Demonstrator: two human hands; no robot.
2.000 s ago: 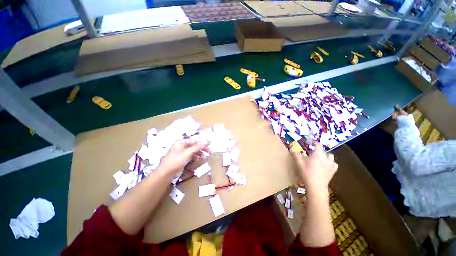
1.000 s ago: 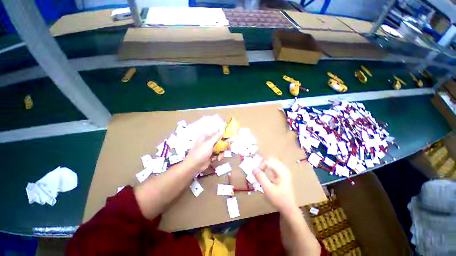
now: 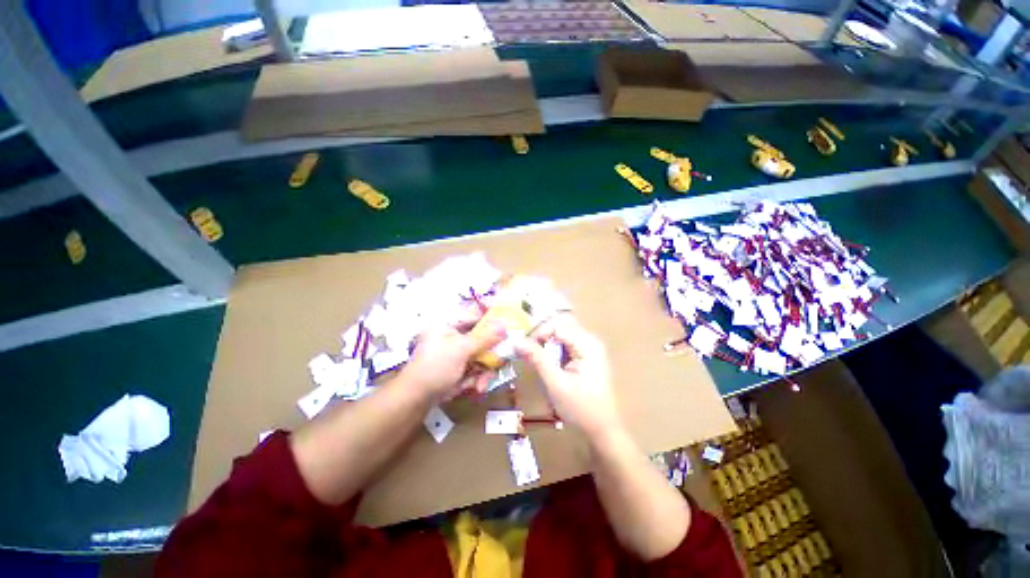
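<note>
A yellow plastic housing (image 3: 511,327) is held above the middle of the cardboard sheet (image 3: 633,395). My left hand (image 3: 446,359) grips the housing from the left. My right hand (image 3: 576,367) is at its right side, with the fingertips on a small white piece against the housing; the fingers partly hide how it sits. A dark and red lead shows at the housing's upper left. A loose pile of white pieces with leads (image 3: 390,311) lies around and behind my hands. A few white pieces (image 3: 523,461) lie nearer to me.
A larger heap of white pieces (image 3: 745,282) lies right of the cardboard. Flat yellow pieces (image 3: 368,194) and yellow units with leads (image 3: 679,174) lie along the green belt. A carton of yellow housings (image 3: 768,497) is below right. A crumpled white cloth (image 3: 119,435) lies left. A person's pale sleeve (image 3: 994,452) shows at right.
My right hand has moved from the right heap to the cardboard and up against the housing. My left hand took hold of the housing. Another flat yellow piece shows on the belt at left.
</note>
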